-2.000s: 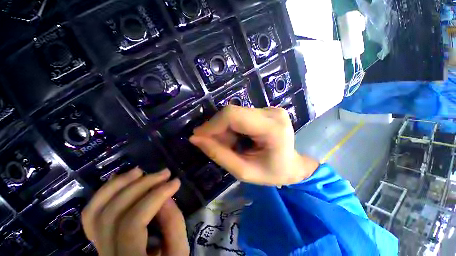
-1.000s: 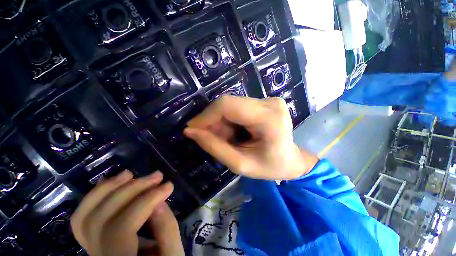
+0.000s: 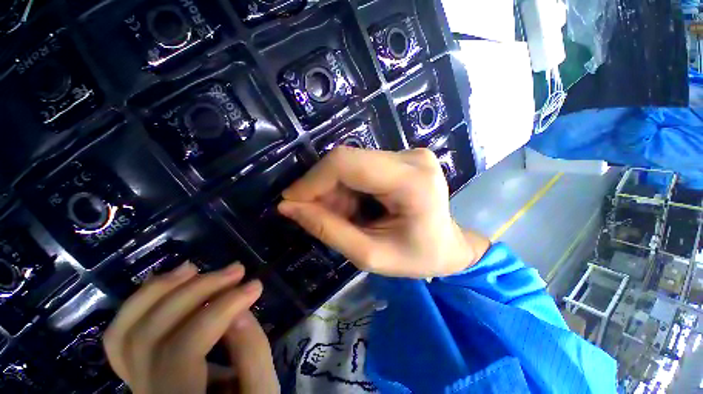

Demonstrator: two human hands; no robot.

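A large shiny black blister tray (image 3: pixel 173 181) fills the left and centre. Its square pockets hold dark glossy parts with a ring and pale lettering, such as one black part (image 3: pixel 317 83) at upper centre. My right hand (image 3: pixel 378 212) is over a pocket near the middle, thumb and index fingertips pinched together. Whether something tiny is between them cannot be told. My left hand (image 3: pixel 193 331) is at the lower left, over the tray's near part, fingers bent and side by side. Its thumb is partly hidden, and the frame's bottom edge cuts the hand off.
White sheets (image 3: pixel 497 100) lie right of the tray. Beyond them are a white block (image 3: pixel 542 35) with a coiled cord, a crumpled clear bag (image 3: pixel 592 31) and a dark stack (image 3: pixel 647 61). Another person's blue sleeve (image 3: pixel 617 138) is at the right. Metal frames (image 3: pixel 597 292) stand at the lower right.
The tray and both hands have shifted slightly left in view. My right hand keeps its pinch over the same area. My left hand stays near the tray's lower part.
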